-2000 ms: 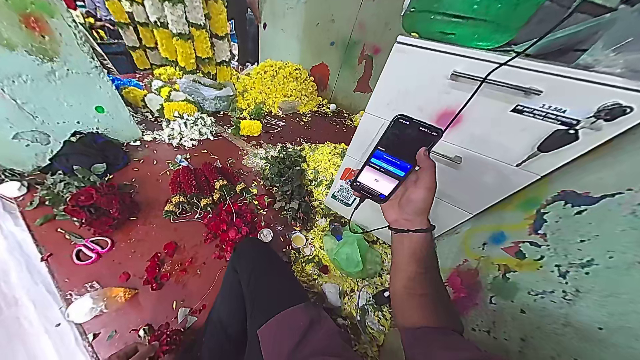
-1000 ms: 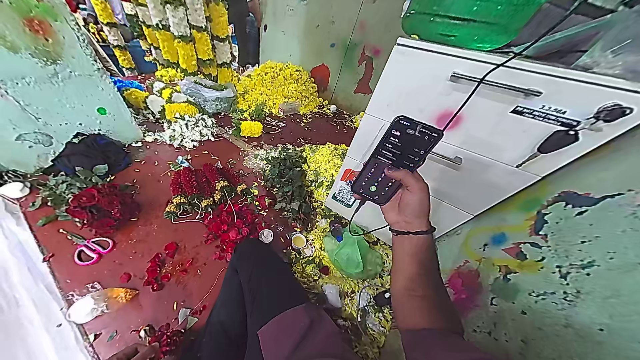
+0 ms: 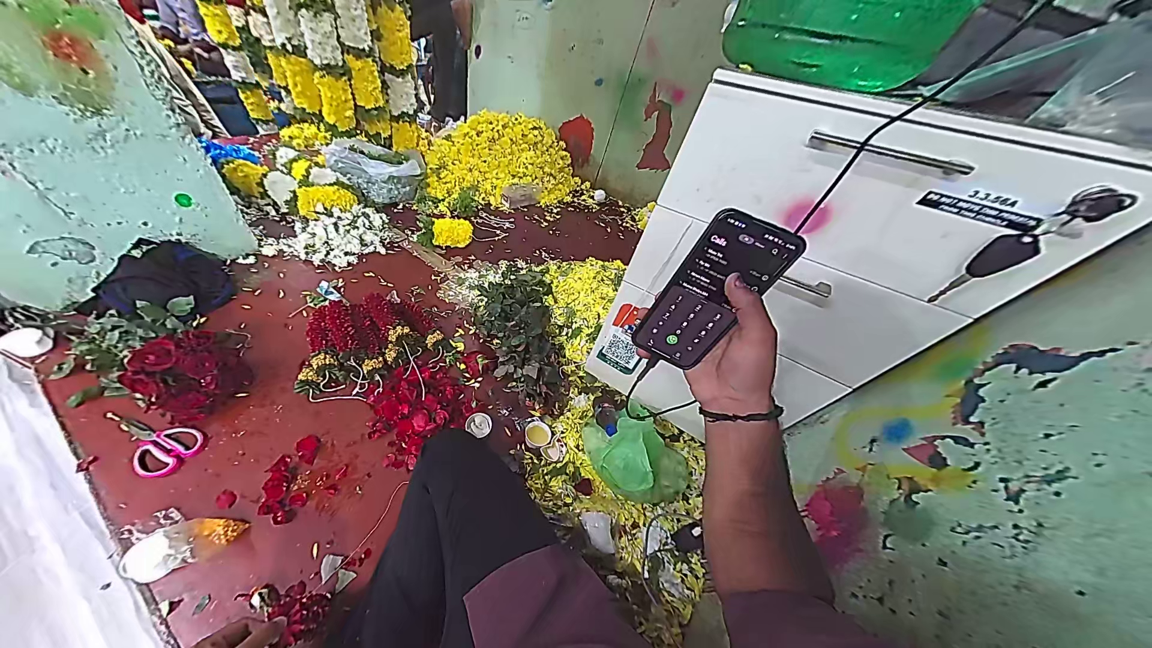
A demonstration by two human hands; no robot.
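My right hand (image 3: 742, 355) holds a black smartphone (image 3: 718, 290) in front of a white drawer cabinet, its thumb on the lit screen, which shows a dial pad. A black cable (image 3: 634, 396) is plugged into the phone's lower end. At the bottom edge my left hand (image 3: 241, 634) shows only in part, beside a small bunch of dark red flowers (image 3: 301, 612); whether it grips them cannot be told. Red roses (image 3: 175, 369), pink-handled scissors (image 3: 169, 452) and a red garland (image 3: 364, 324) lie on the red floor. Loose red petals (image 3: 418, 409) are heaped near my knee.
Yellow flowers (image 3: 504, 157) and white flowers (image 3: 340, 236) are piled farther back, below hanging garlands (image 3: 337, 94). A green plastic bag (image 3: 634, 459) rests on scattered yellow petals. The white drawer cabinet (image 3: 900, 225) stands at the right. Two small cups, one of them (image 3: 537, 434) yellowish inside, sit near my knee.
The phone's screen has gone from a blue and white display to a dark call list with a dial pad. My right thumb has moved from the phone's edge onto the screen.
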